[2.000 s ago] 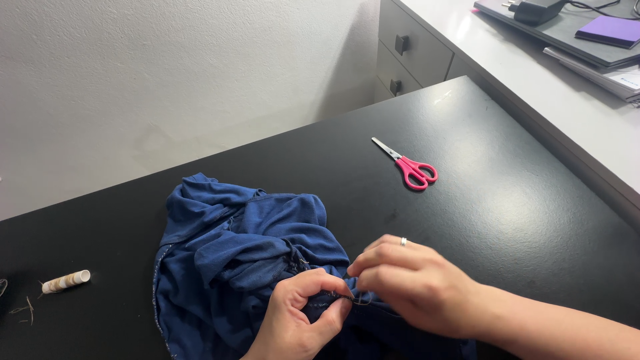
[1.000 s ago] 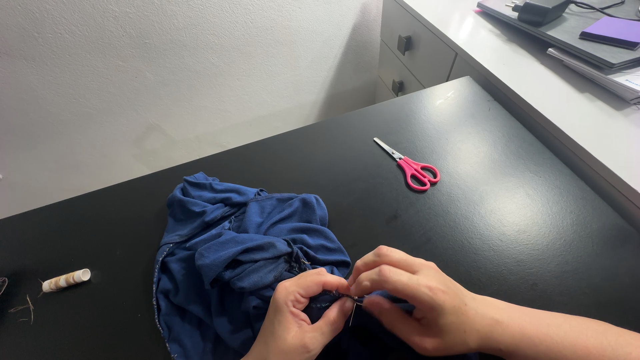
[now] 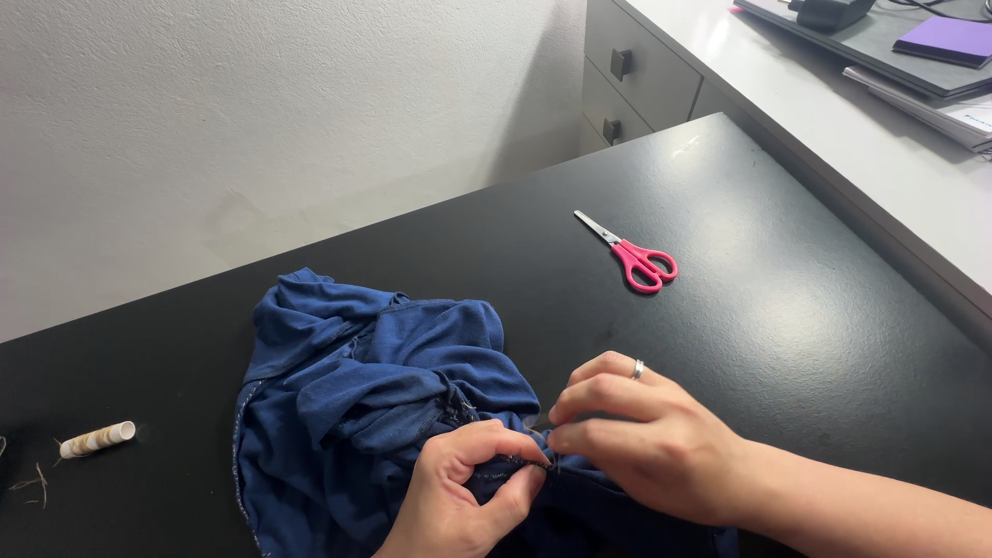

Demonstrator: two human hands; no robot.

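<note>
A blue cloth garment point(image 3: 372, 387) lies bunched on the black table, with pale overlock stitching along its left edge. My left hand point(image 3: 473, 480) pinches a seam of it between thumb and forefinger. Just to the right, my right hand point(image 3: 651, 434), with a ring on one finger, has its fingertips together at the same seam. A thin, pale sliver, perhaps a needle or thread, shows between the two hands; which one cannot be told. Pink-handled scissors point(image 3: 632, 256) lie closed behind my right hand. A thread spool point(image 3: 98, 439) lies on its side at the left.
Loose thread ends point(image 3: 39, 487) lie near the spool. Behind the black table point(image 3: 527, 232) is a pale wall. At the right, a white counter point(image 3: 837, 116) with drawers holds a dark laptop point(image 3: 868, 58), a black power adapter point(image 3: 833, 12), a purple pad point(image 3: 945, 39) and papers point(image 3: 922, 108).
My right hand's fingers have shifted and drawn closer together at the seam. My left hand keeps its pinch in about the same place. The scissors and spool have not moved.
</note>
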